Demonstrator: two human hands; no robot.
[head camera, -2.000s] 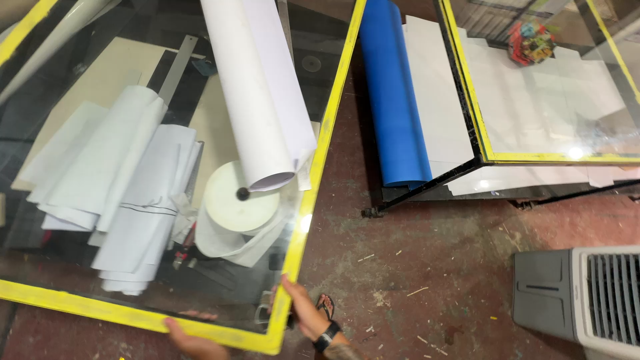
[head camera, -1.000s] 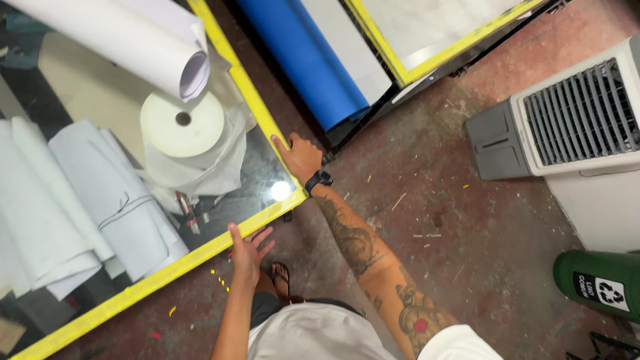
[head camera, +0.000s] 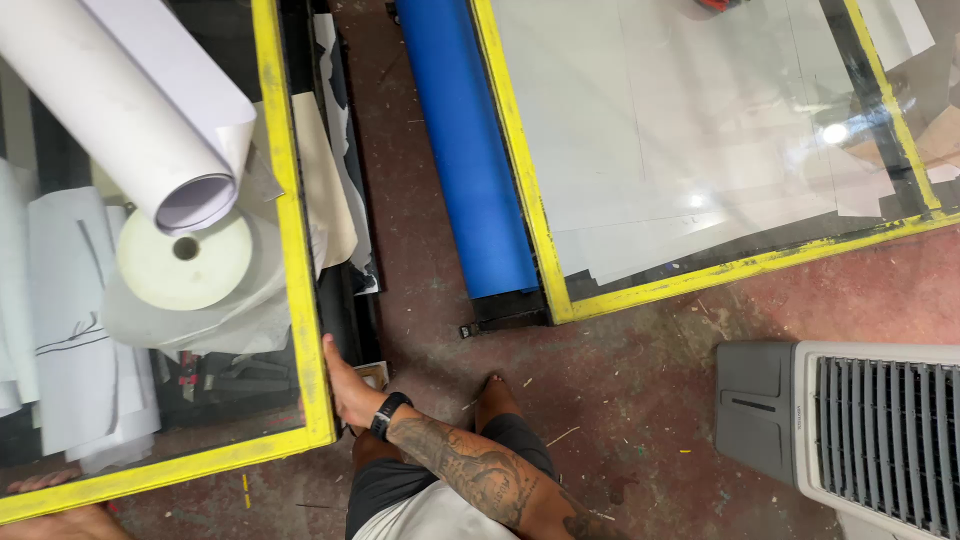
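Observation:
My right hand (head camera: 351, 386), with a black watch on its wrist, is against the outer side edge of a glass tabletop with a yellow-taped frame (head camera: 300, 300), near its front corner. My left hand (head camera: 56, 499) grips the front edge of the same tabletop at the lower left, its fingertips seen through the glass. A large roll of white sheet material (head camera: 127, 112) lies across the tabletop. Around its end are a flat white roll with a centre hole (head camera: 185, 259), folded white sheets tied with dark cord (head camera: 79, 322) and a red cutter (head camera: 187, 375).
Right of the tabletop, a blue roll (head camera: 469, 150) lies beside a second glass-topped table with a yellow-taped edge (head camera: 551, 225) and pale sheets beneath the glass. A grey and white air cooler (head camera: 870, 427) stands on the red floor (head camera: 645, 420) at the lower right.
My left hand has moved left along the front edge, away from my right hand at the corner. The view has shifted and turned.

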